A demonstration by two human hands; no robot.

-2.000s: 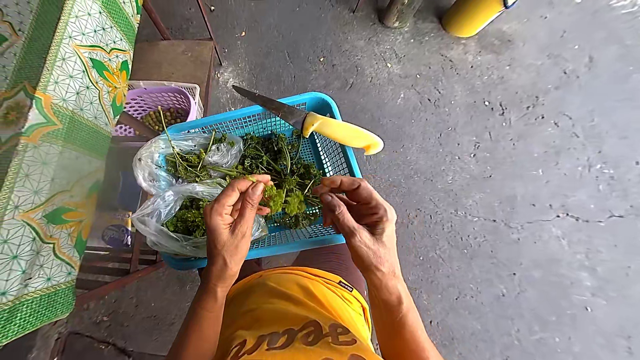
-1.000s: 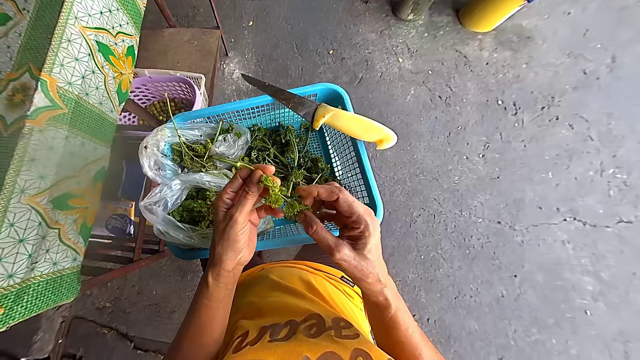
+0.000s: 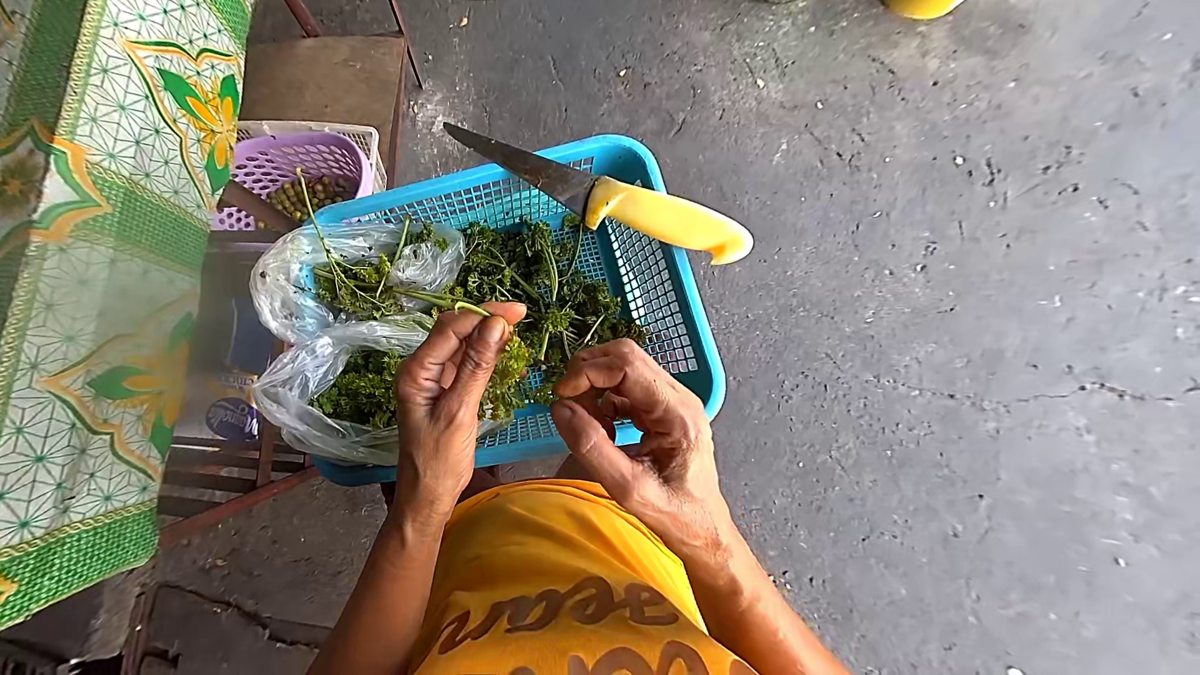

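Note:
My left hand (image 3: 450,403) pinches a sprig of curly parsley (image 3: 506,375) between thumb and forefinger, its stem pointing up and left. Just to its right, my right hand (image 3: 647,431) is apart from the sprig, thumb and fingers parted; nothing shows between them. Both are over the near side of a blue plastic basket (image 3: 708,356). Inside lie loose curly parsley (image 3: 553,291) and, at the left, clear plastic bags (image 3: 291,375) with more parsley. A knife with a yellow handle (image 3: 670,220) rests across the basket's far right corner, its blade (image 3: 520,167) pointing up and left.
At the left is a table with a green and white patterned cloth (image 3: 112,309). Beside it, a purple basket (image 3: 309,150) holds small round greenish items, near a brown wooden seat (image 3: 323,84). A yellow object (image 3: 923,7) is on the concrete floor at the top edge.
My right hand has come away from the parsley sprig, which stays in my left hand. A second ago both hands were at it. The knife lies across the basket corner as before.

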